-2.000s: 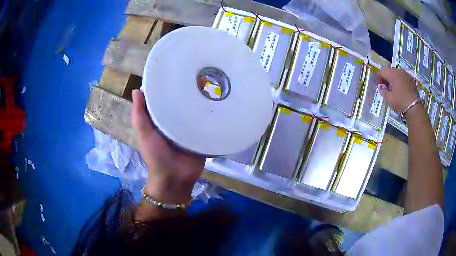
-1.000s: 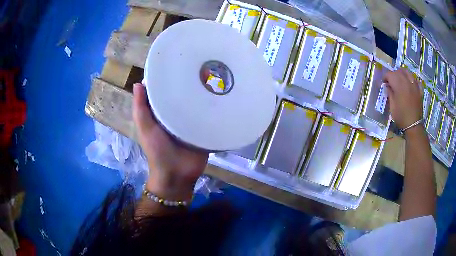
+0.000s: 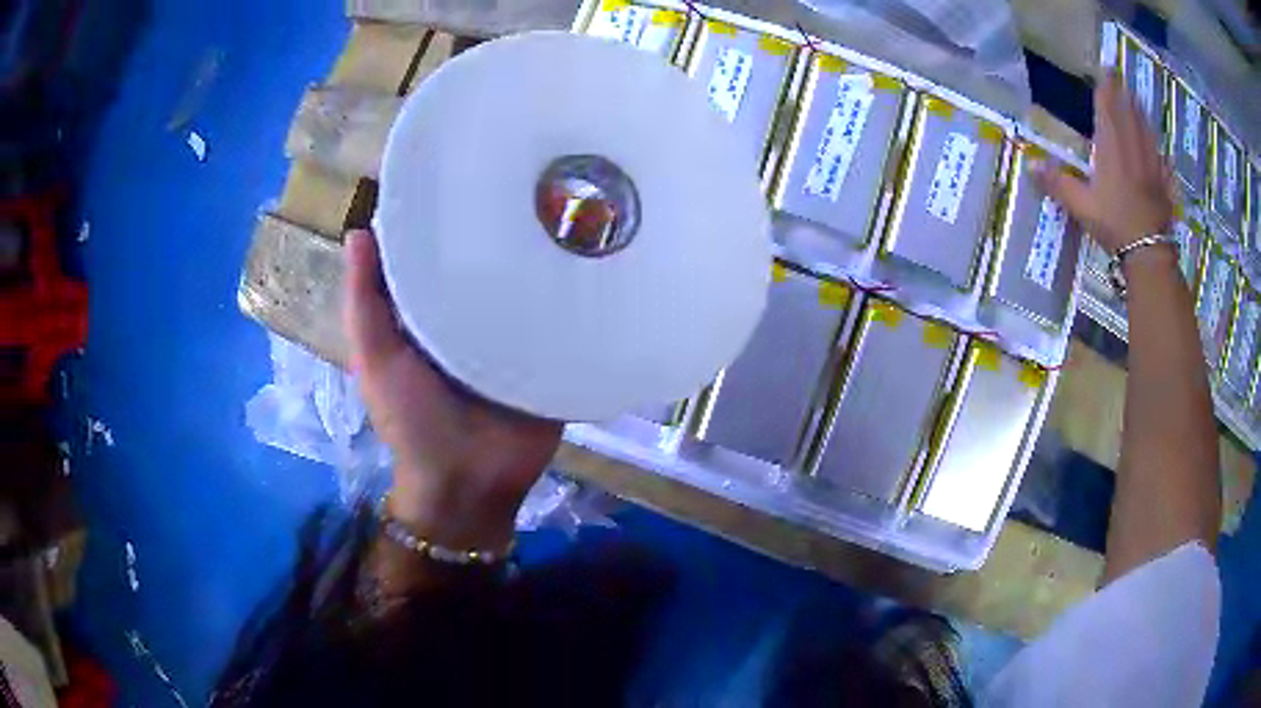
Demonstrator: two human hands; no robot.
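My left hand point(image 3: 443, 429) holds a large flat white tape roll point(image 3: 664, 304) from below, its face turned to me. The roll hides the left part of a white cell tray point(image 3: 830, 523). The tray holds flat silver-grey pouch cells in two rows. Back-row cells carry white printed strips, such as the tape piece point(image 3: 951, 177); the front-row cells point(image 3: 777, 362) that show are plain. My right hand point(image 3: 1123, 187) is over the tray's right end, fingers apart and no tape seen in it, beside a cell point(image 3: 1034, 263) with a white strip.
A second tray of cells point(image 3: 1200, 208) lies at the right edge. Both trays lie on a wooden pallet point(image 3: 297, 284). Crumpled translucent film point(image 3: 311, 415) is beside the pallet on the blue floor point(image 3: 166, 346). A red object point(image 3: 42, 297) stands at the left edge.
My right hand has left the strip on the right-end back cell; its closed fingertips have spread and point up. The roll has shifted slightly up and left.
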